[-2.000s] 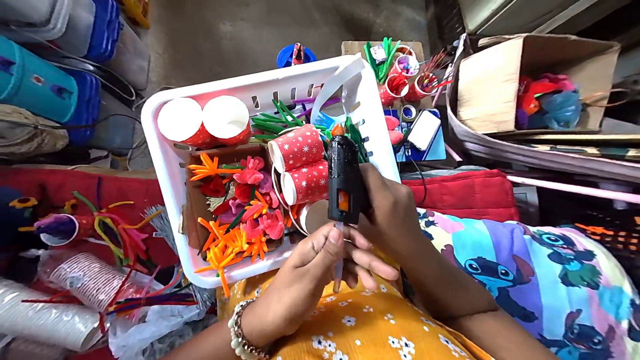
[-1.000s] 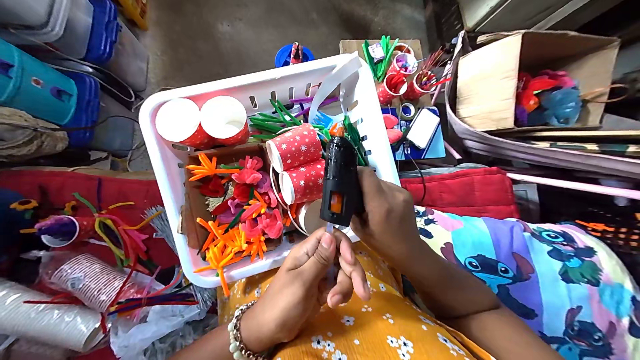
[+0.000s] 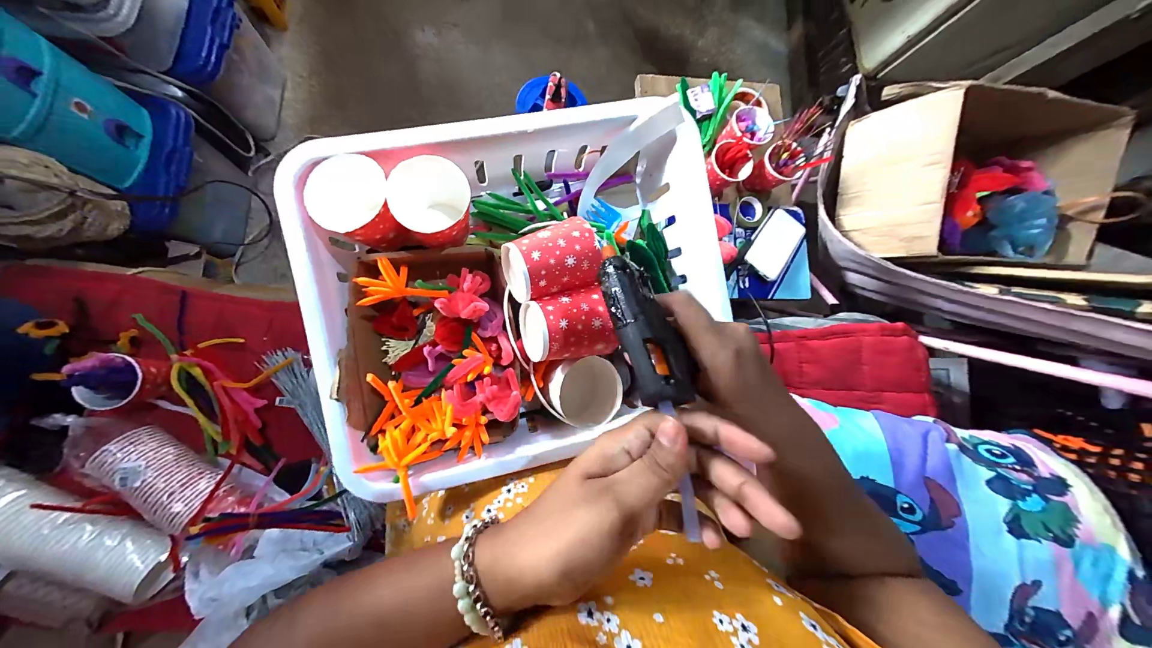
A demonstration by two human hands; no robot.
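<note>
My right hand (image 3: 729,369) grips a black hot glue gun (image 3: 643,333) by its handle, nozzle pointing away from me. A translucent glue stick (image 3: 686,486) sticks out of the gun's rear. The thumb and fingers of my left hand (image 3: 630,486) are at the stick, just behind the gun. Beneath the gun is a white plastic basket (image 3: 310,297), where red snowflake-patterned paper cups (image 3: 553,256) lie on their sides beside an open cup (image 3: 585,391). A cardboard box (image 3: 360,351) in the basket holds orange pipe-cleaner flowers (image 3: 414,423) and pink ones (image 3: 472,297).
Behind the basket's right side stand cups of pipe cleaners (image 3: 747,126) and a white phone-like object (image 3: 775,245). An open cardboard box (image 3: 900,180) is farther right. At left are stacked paper cups in plastic (image 3: 144,477) and a cup with purple material (image 3: 106,380). A patterned cloth (image 3: 954,486) lies at right.
The fingers of my left hand have spread beside the glue stick, more of which shows now than a second ago. My right hand still holds the glue gun over the basket.
</note>
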